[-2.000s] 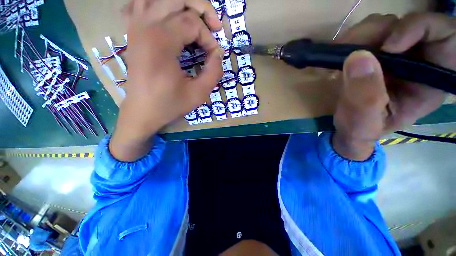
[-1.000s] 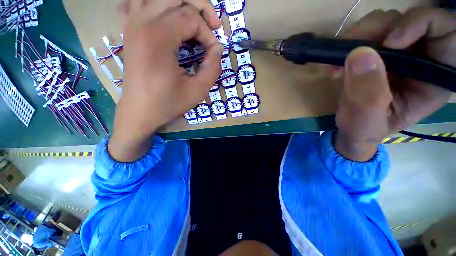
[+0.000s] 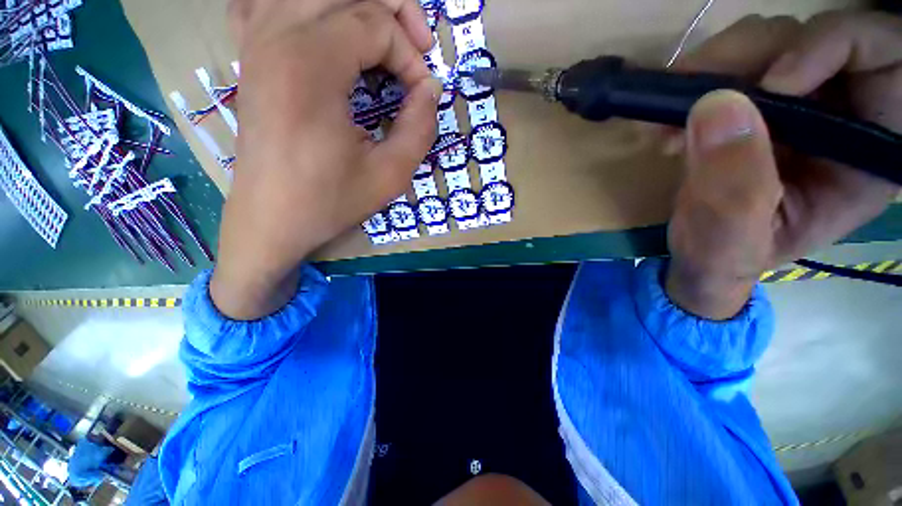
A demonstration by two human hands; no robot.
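White LED boards (image 3: 488, 143) with dark-ringed round spots lie in a grid on brown cardboard. My right hand (image 3: 752, 158) holds the black soldering iron (image 3: 643, 91) almost level, its metal tip pointing left at a round spot of the right-hand column. My left hand (image 3: 326, 128) is over the left part of the grid, thumb and forefinger tips close together near the iron's tip. Whether a wire is pinched there is too small to tell. Boards show through the ring of its fingers. A dark red wire lies across boards just below.
Narrow white strips (image 3: 188, 107) bridged by wires lie left of my left hand. Wired strip pieces (image 3: 104, 163) and a white slatted panel (image 3: 30, 188) lie on the green bench (image 3: 109, 267). A thin silvery wire (image 3: 689, 35) stands near my right fingers. A person is far off, lower left.
The iron's tip has moved slightly up along the right-hand column and a little left since the first frame. My left hand has shifted slightly left. Both hands keep nearly the same pose.
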